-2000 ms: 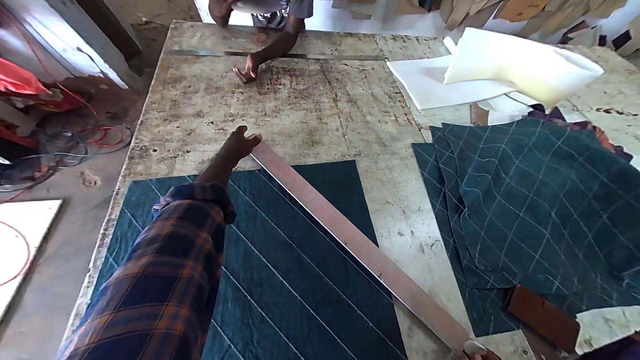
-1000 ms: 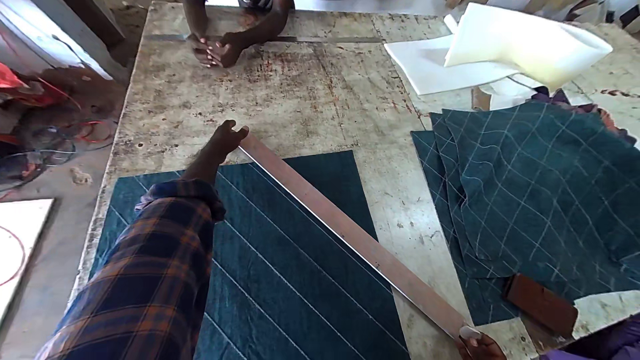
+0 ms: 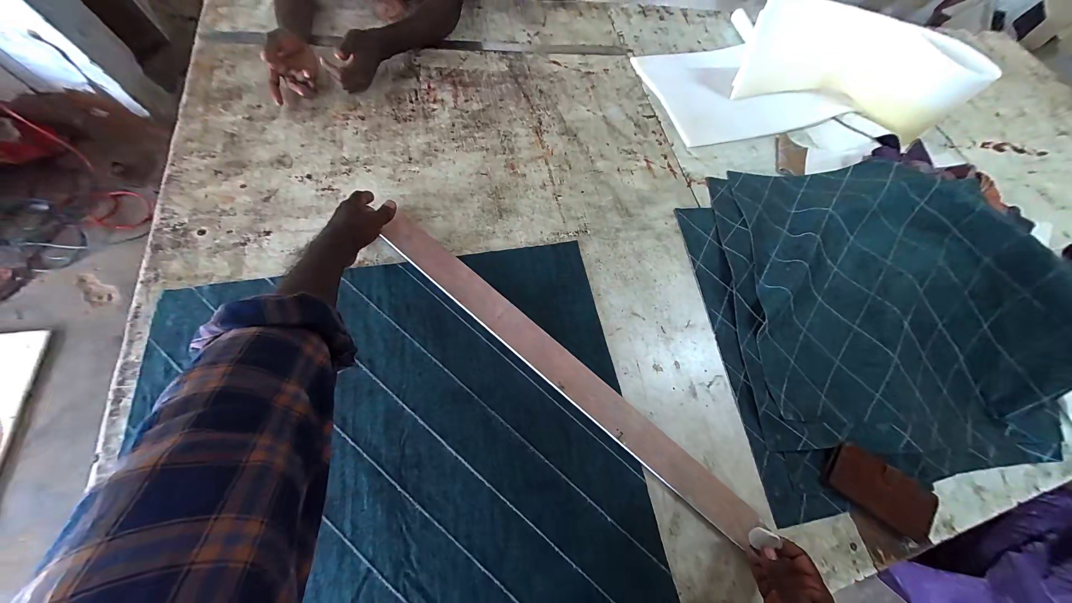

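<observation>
A long pinkish straightedge (image 3: 536, 347) lies diagonally across a dark green cloth panel (image 3: 469, 469) marked with pale parallel diagonal lines. My left hand (image 3: 362, 222) grips its far end, just beyond the cloth's far edge. At the near end, past the cloth's right side, my right hand (image 3: 785, 571) holds a small whitish disc (image 3: 763, 538), which looks like tailor's chalk, against the straightedge. Part of the cloth is hidden beneath my plaid left sleeve. To the right lie several dark green cloth pieces (image 3: 888, 310) in a loose stack, marked with crossing pale lines.
A brown leather-like case (image 3: 881, 492) rests by the stack's near edge. Folded white foam-like sheeting (image 3: 837, 67) lies at the far right of the worn table (image 3: 469, 151). Another person's hands (image 3: 322, 65) are over its far side, near a flat metal strip (image 3: 553, 48).
The other person's hands came together over the table, then moved apart. My hands stay at the two ends of the straightedge, which keeps about the same place on the cloth.
</observation>
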